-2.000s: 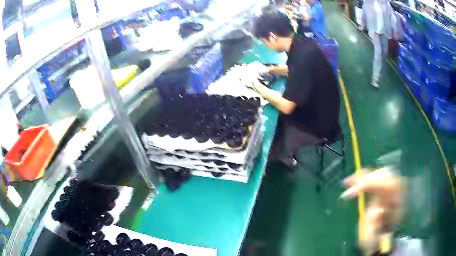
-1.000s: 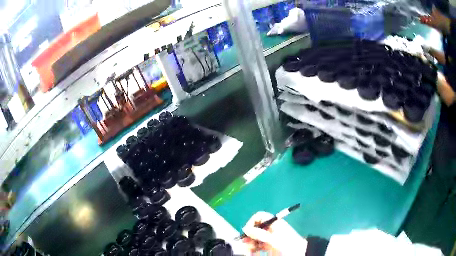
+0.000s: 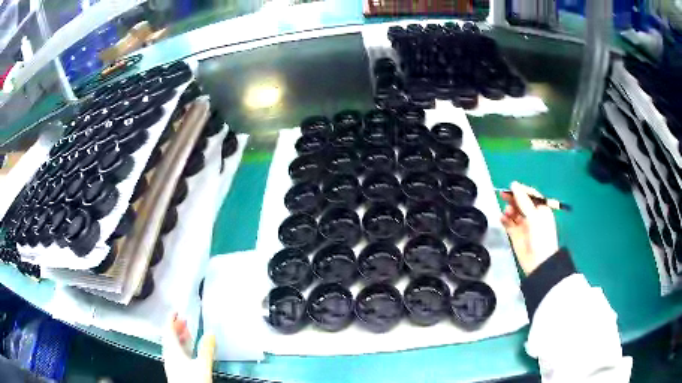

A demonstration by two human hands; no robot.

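Black round plastic housings point(image 3: 381, 224) stand open side up in rows on a white foam sheet point(image 3: 512, 314) in front of me. My right hand point(image 3: 526, 217) is at the right edge of the sheet and holds a thin dark pen-like tool point(image 3: 551, 203), which points to the right. My left hand point(image 3: 188, 354) is low at the left, by the bench's front edge, fingers apart and empty. It is beside a small white sheet point(image 3: 233, 299) left of the rows.
A layered stack of housings point(image 3: 90, 164) on white sheets stands at the left. Another stack point(image 3: 650, 149) is at the right edge, with loose housings point(image 3: 609, 169) beside it. More housings point(image 3: 456, 63) lie on a sheet at the back, across the dark belt point(image 3: 299, 82).
The view has swung left and down onto the rows. The left stack and my left hand have come into view. My right hand still holds the tool. The seated person is out of view.
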